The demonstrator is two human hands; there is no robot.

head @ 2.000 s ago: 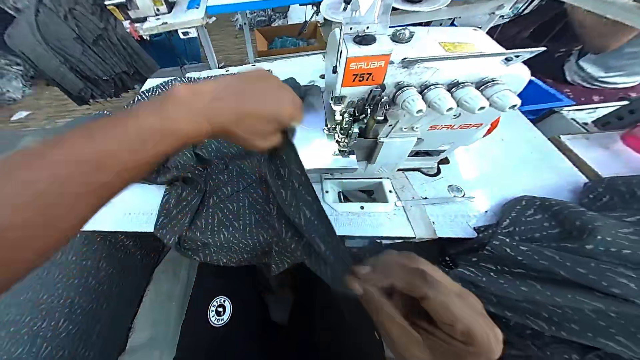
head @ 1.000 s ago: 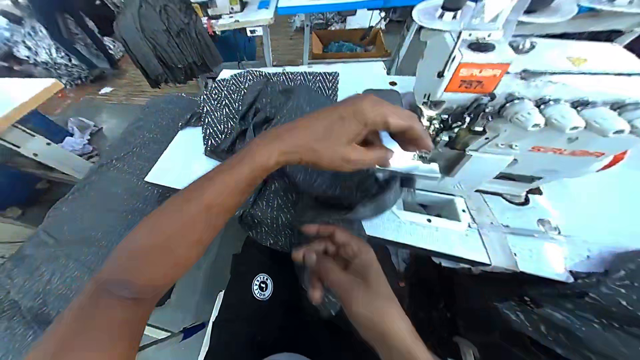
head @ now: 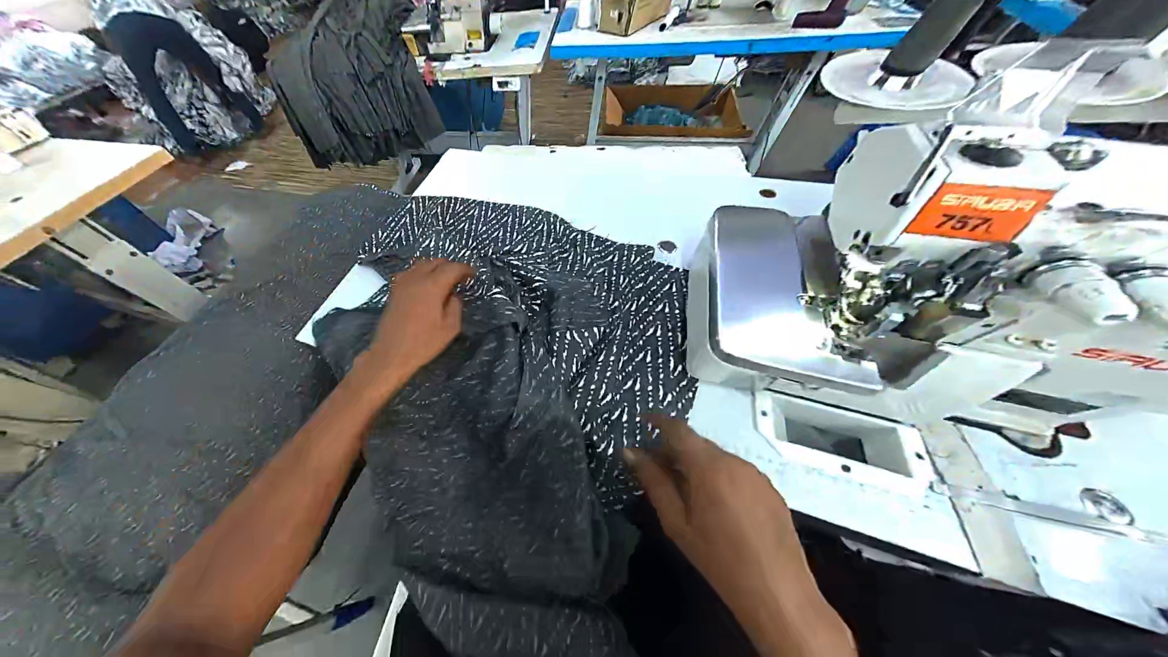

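Dark grey cloth with short white flecks (head: 484, 438) hangs over the front edge of the white sewing table (head: 593, 178). My left hand (head: 424, 315) lies on its upper left part, fingers bent; whether they pinch the cloth is unclear. Under and beside it spreads cloth with a bold white zigzag pattern (head: 630, 356). My right hand (head: 712, 502) is at the right edge of that patterned cloth, thumb and forefinger apart, with nothing plainly between them. Right of the cloth stands a Siruba overlock sewing machine (head: 967, 265), its metal cloth plate (head: 757, 292) nearest to the fabric.
More flecked dark cloth (head: 182, 438) is heaped at the left. Black fabric (head: 912, 593) lies below the table at the right. Behind are a cardboard box (head: 675, 114), a hanging pile of dark garments (head: 351, 82) and another worktable (head: 73, 192) at the far left.
My left hand has moved away from the machine, leftward onto the cloth. My right hand has moved to the right side of the cloth. The zigzag cloth is more widely exposed. The view has shifted.
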